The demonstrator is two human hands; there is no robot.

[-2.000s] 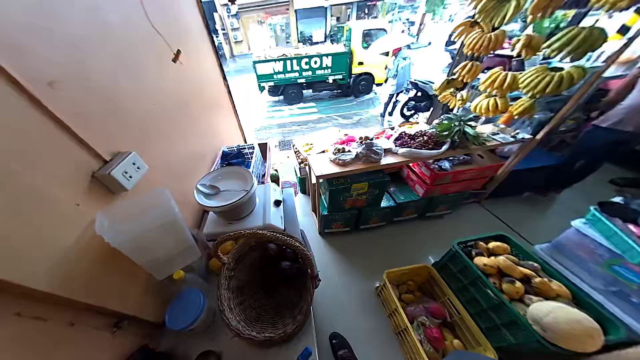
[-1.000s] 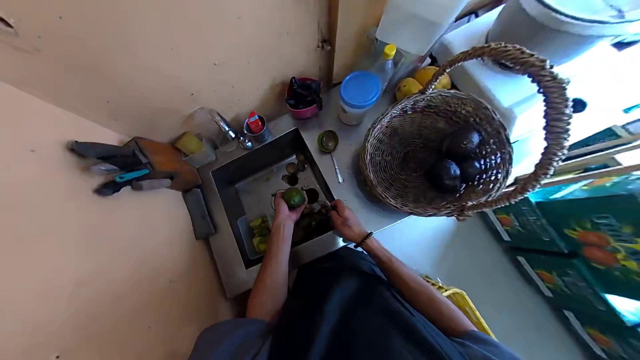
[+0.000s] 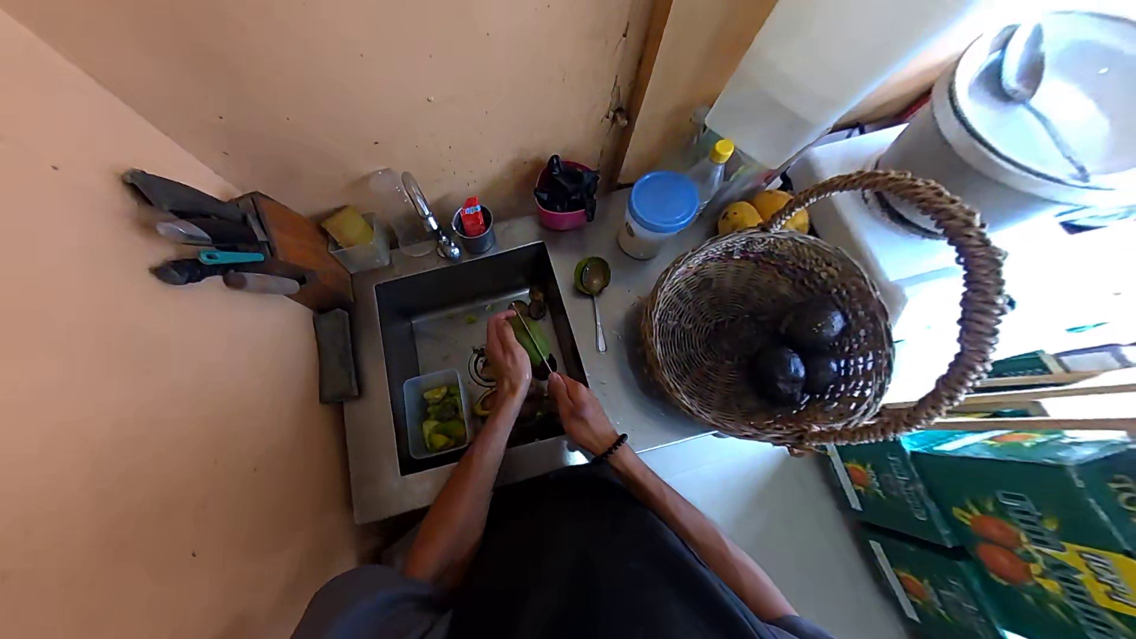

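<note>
My left hand [image 3: 508, 353] is over the steel sink [image 3: 444, 308], holding a green avocado [image 3: 532, 341] along its left side. In my right hand [image 3: 581, 411] is a knife [image 3: 534, 342], seen nearly edge-on, its thin blade lying along the avocado. Below and left in the sink, a clear plastic container [image 3: 436, 414] holds yellow-green pieces. Other dark and cut fruit lies in the sink, partly hidden by my hands. On the counter to the right, a spoon [image 3: 597, 311] rests with its bowl in a green avocado shell. A wicker basket [image 3: 674, 355] holds several dark avocados [image 3: 813, 323].
A wooden knife block [image 3: 297, 251] with several knives stands left of the sink. Behind it are a faucet [image 3: 429, 216], a metal cup [image 3: 474, 232], a pink container [image 3: 563, 211] and a blue-lidded tub [image 3: 662, 209]. Yellow fruit [image 3: 739, 217] and a large white pot [image 3: 967, 133] are at the back right.
The view has swung from the shopfront down to the sink. A second ago my left hand held the green avocado upright, apart from my right hand; both hands are now close together with the blade at the avocado.
</note>
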